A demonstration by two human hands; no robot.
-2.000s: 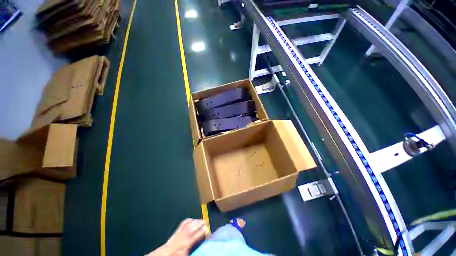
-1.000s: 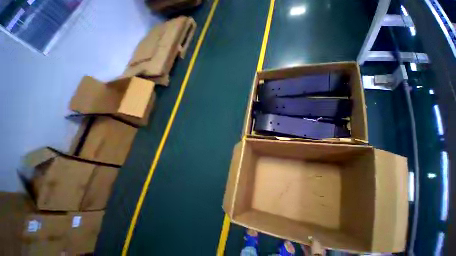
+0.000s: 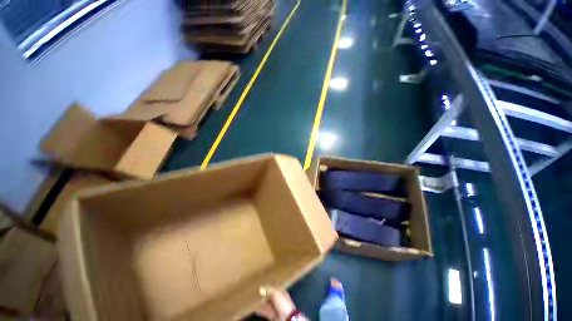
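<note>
The empty carton (image 3: pixel 207 247), an open brown box, is lifted off the floor and tilted, large at the lower left. My right hand (image 3: pixel 275 305) grips its near edge, with the fingers partly hidden by the wall; a red band shows at the wrist. My left hand is not in view. The parts carton (image 3: pixel 425 216) stands on the floor to the right, with long dark pieces (image 3: pixel 367 204) lying in it.
An open carton (image 3: pixel 147 147) and flattened cartons (image 3: pixel 182 91) lie along the wall at left, with a taller stack (image 3: pixel 229 25) behind. A conveyor rail (image 3: pixel 508 141) runs along the right. One blue shoe (image 3: pixel 335 291) shows below.
The empty carton has come off the floor and moved left, away from the parts carton, with my right hand on its edge. My left hand, seen earliest, is out of view.
</note>
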